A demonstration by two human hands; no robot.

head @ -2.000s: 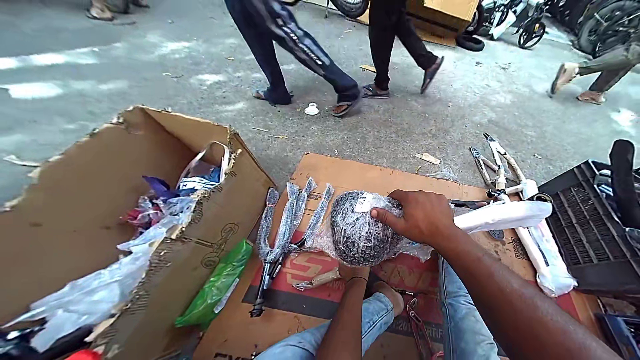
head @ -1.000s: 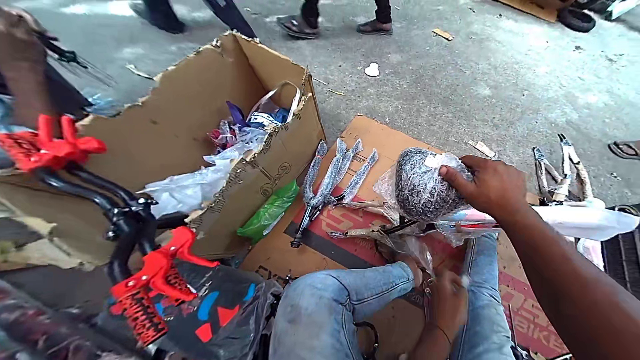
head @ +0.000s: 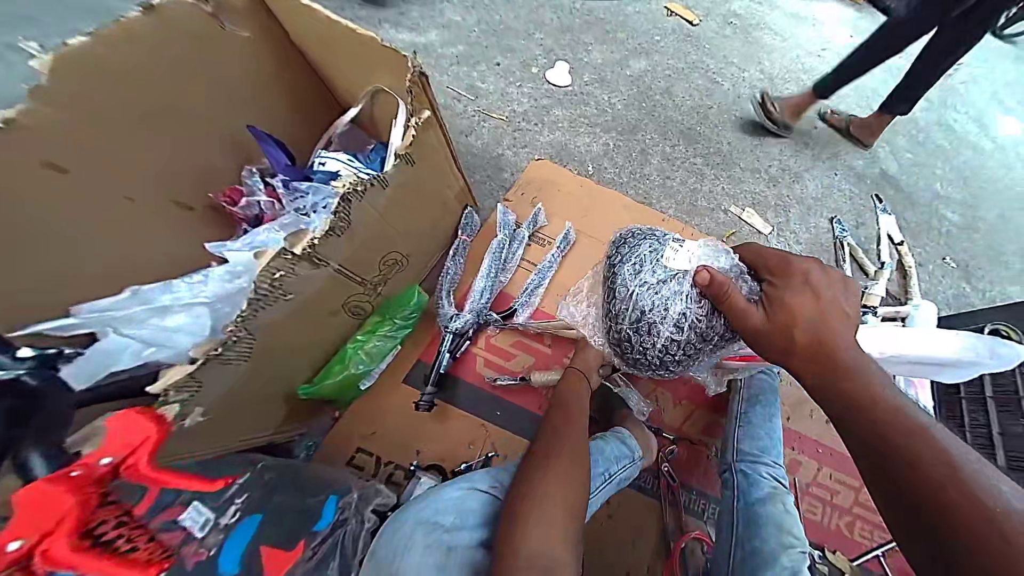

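My right hand (head: 788, 300) grips the right side of a bicycle saddle (head: 664, 300) wrapped in bubble wrap, with a white label on its top. Below and left of the saddle is my left hand (head: 590, 364), partly covered; what its fingers hold cannot be told. Bubble-wrapped bicycle forks (head: 472, 308) lie on the flattened cardboard (head: 632, 200), left of my left hand. Beside that wrist rests a small part with a tan wrapping (head: 544, 378). A white-wrapped frame tube (head: 928, 352) extends right from behind my right wrist. Red-handled pliers (head: 670, 480) lie between my legs.
An open cardboard box (head: 384, 232) with plastic wrappings stands left, a green plastic bag (head: 368, 344) against it. Red brake levers (head: 96, 496) are at lower left. Wrapped frame tubes (head: 880, 256) and a black crate (head: 988, 400) are at right. A person's legs (head: 896, 80) are at upper right.
My left hand has moved up from between my legs to beneath the saddle. My right hand has stayed on the saddle. Walking legs now show at upper right.
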